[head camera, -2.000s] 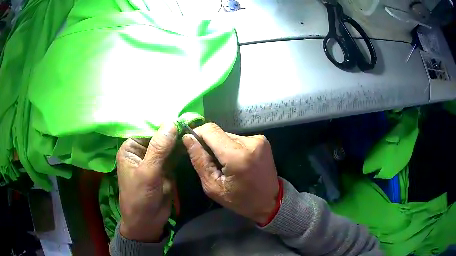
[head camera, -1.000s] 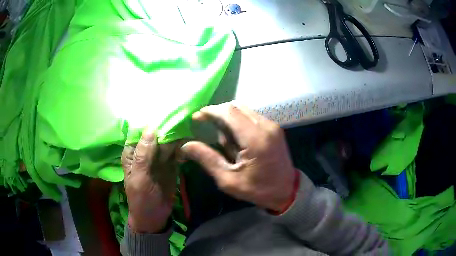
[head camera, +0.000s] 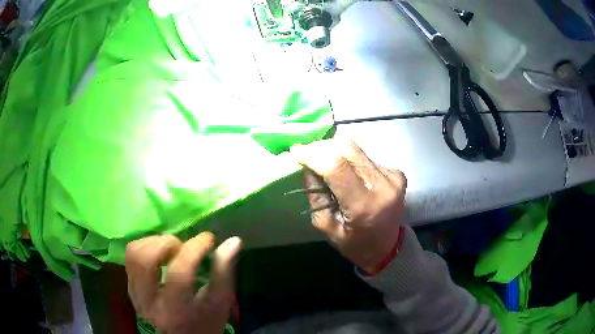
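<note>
A bright lime-green garment piece (head camera: 124, 150) lies draped over the left of the pale table, washed out by the lamp. My right hand (head camera: 355, 196) pinches its edge near the middle of the table. Thin dark tweezers (head camera: 313, 201) are also held inside my right hand, their two points sticking out to the left. My left hand (head camera: 186, 280) is at the garment's lower edge at the table front, blurred, with fingers bent and apart. Whether it grips the cloth is unclear.
Black-handled shears (head camera: 471, 117) lie on the table at right. The lit needle area (head camera: 318, 32) is at the top. More green cloth hangs at the left end. Green pieces (head camera: 515, 241) and a blue bin edge (head camera: 513, 295) are below right. Small tools (head camera: 554, 79) lie at far right.
My hands have moved apart. The right went up and right with the cloth edge, the left down and left. The tweezer points now show. The view has shifted, showing more of the machine.
</note>
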